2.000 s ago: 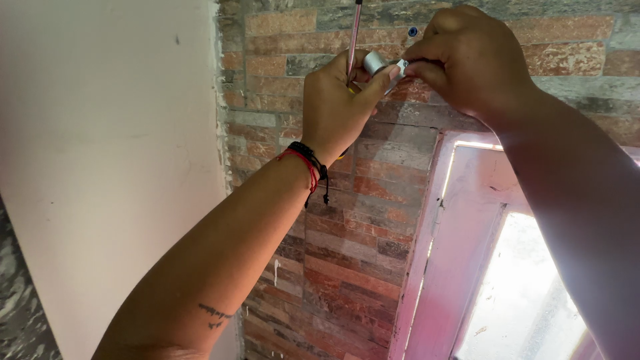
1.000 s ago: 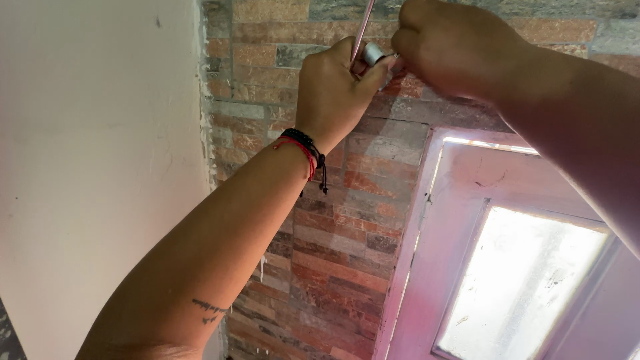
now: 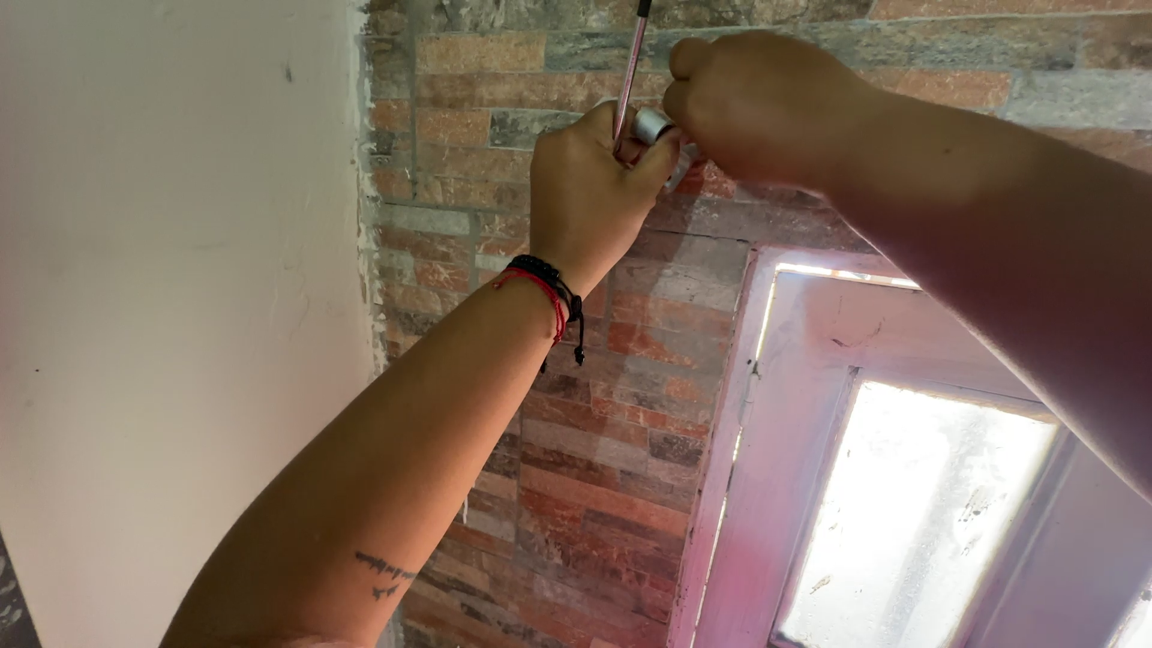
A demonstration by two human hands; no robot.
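Observation:
Near the top of the wall, my left hand (image 3: 594,180) holds a small silver metal cylinder (image 3: 652,125) between thumb and fingers. A thin pinkish rod with a dark end (image 3: 632,76) rises from the same hand. My right hand (image 3: 751,103), its fingers curled, is close against the right side of the cylinder and the left thumb; what its fingertips pinch is hidden. A pale, partly clear piece (image 3: 681,168) shows just below the left thumb, too blurred to name.
Stone-look cladding (image 3: 576,432) covers the wall behind both hands. A plain pale wall (image 3: 180,270) meets it at the left corner. Below the right forearm is a door frame (image 3: 720,450) around a pinkish door (image 3: 810,378) with a bright glass pane (image 3: 909,513).
Two seconds ago a dark-blue wall plug showed in the wall above the hands; it is not visible now. The right hand has turned, and its fingertips are now hidden. The view has shifted slightly.

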